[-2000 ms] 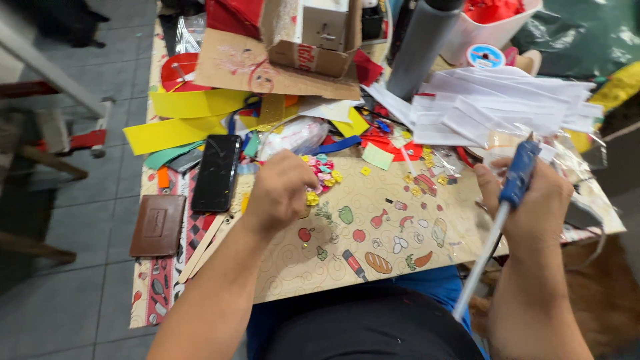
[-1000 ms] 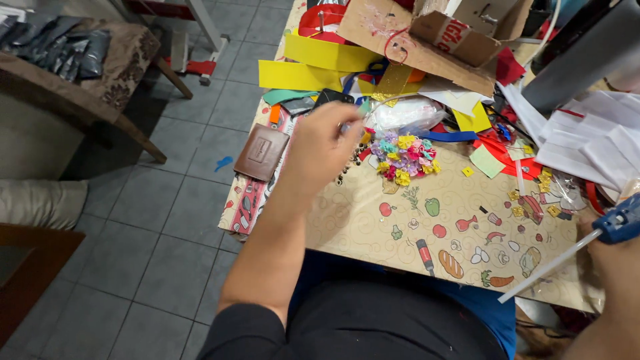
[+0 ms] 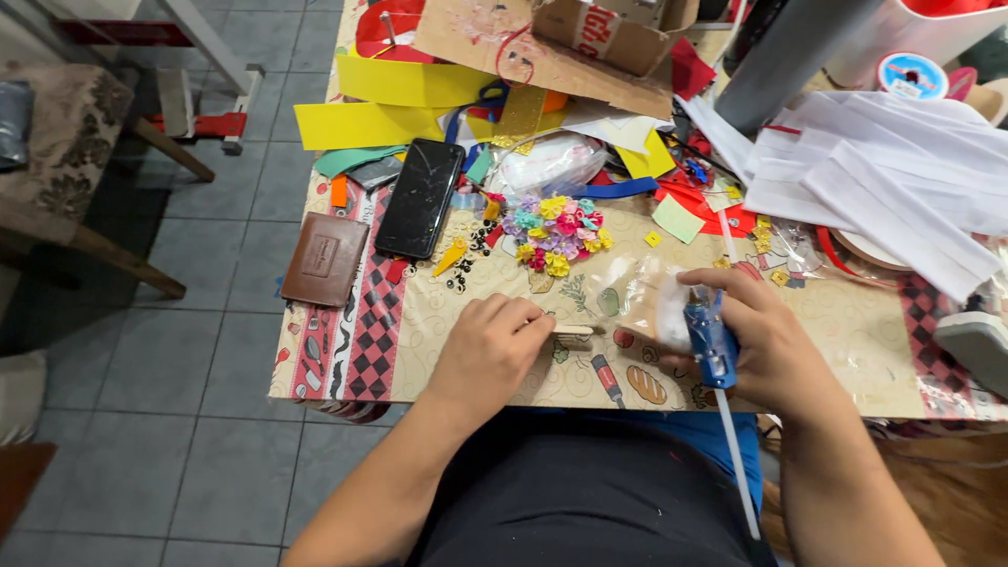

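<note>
My left hand (image 3: 496, 346) pinches a thin pale wooden stick (image 3: 573, 330) that points right, low over the patterned tablecloth. Around a blue hot glue gun (image 3: 711, 339), my right hand (image 3: 768, 339) is closed, and a long white glue stick (image 3: 739, 465) trails from the gun toward my body. A clear plastic packet with something white in it (image 3: 669, 311) lies against the right hand's fingers; whether it is held I cannot tell. Beyond the hands sits a cluster of small colored flowers (image 3: 557, 228). Small black and gold beads (image 3: 465, 264) lie scattered left of it.
A black phone (image 3: 420, 197) and a brown leather wallet (image 3: 325, 258) rest on the left. Yellow foam strips (image 3: 370, 126), a cardboard piece (image 3: 488, 47) and a gray cylinder (image 3: 787, 67) stand or lie at the back. White fabric strips (image 3: 874, 165) are heaped at the right.
My left hand has come down from beside the flowers toward the near edge and now holds a stick. The plastic packet now shows by the right hand. The view has shifted.
</note>
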